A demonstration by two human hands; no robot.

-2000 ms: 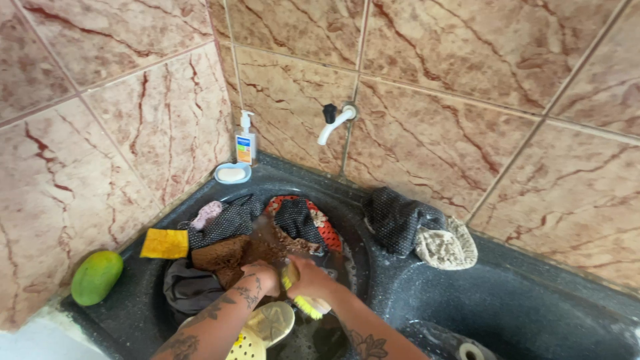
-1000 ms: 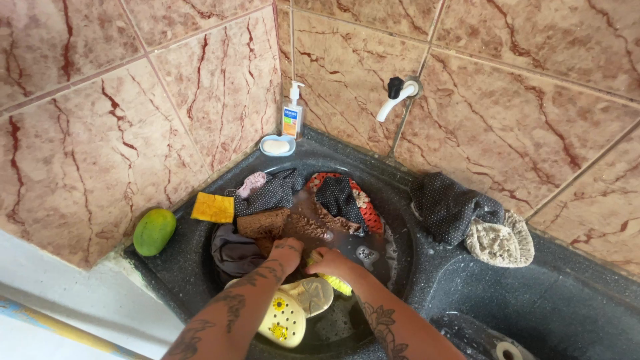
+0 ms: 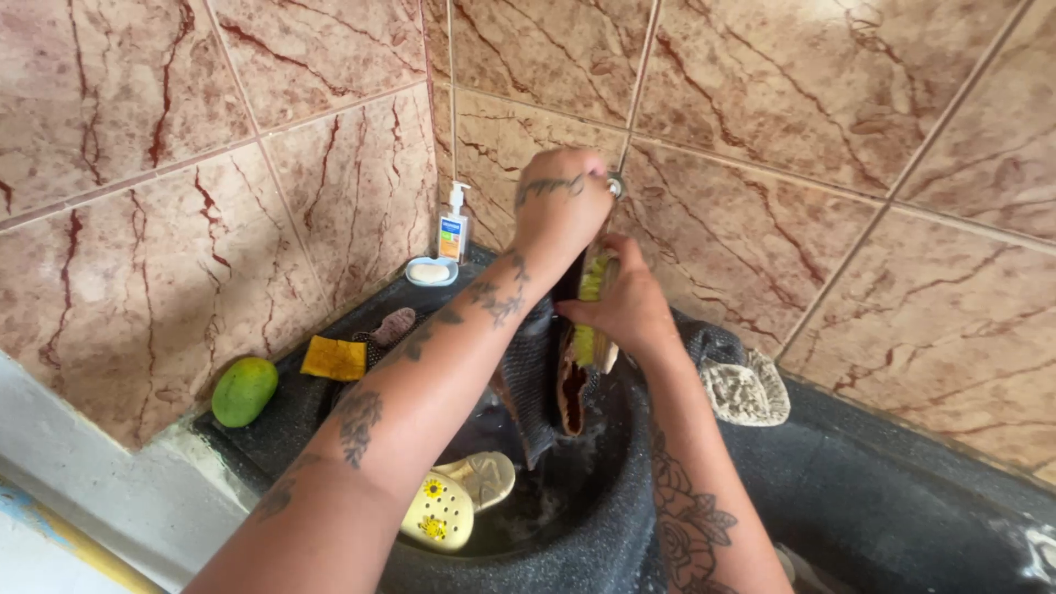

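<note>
My left hand (image 3: 565,194) is raised in front of the tap on the tiled wall, its fingers closed; dark wet cloth (image 3: 528,379) hangs below it over the round basin. What the fingers grip is hidden behind the hand. My right hand (image 3: 635,305) holds a scrubbing brush (image 3: 591,309) with yellow-green bristles, close against the hanging fabric. A brown-edged piece of fabric (image 3: 571,396) dangles under the brush. Lower in the basin lie a pale yellow clog (image 3: 440,511) with flower charms and a second clog (image 3: 487,478), sole side partly showing.
Around the dark stone basin rim (image 3: 594,544) are a green mango (image 3: 245,392), a yellow sponge cloth (image 3: 334,357), a soap dish (image 3: 431,272) with white soap and a pump bottle (image 3: 453,231). Dark cloth (image 3: 705,342) and a cream knitted item (image 3: 747,392) lie right, beside a second basin (image 3: 891,487).
Both hands have risen from low in the basin toward the tap. Dark cloth now hangs below my left hand, and the brush has come up with my right hand.
</note>
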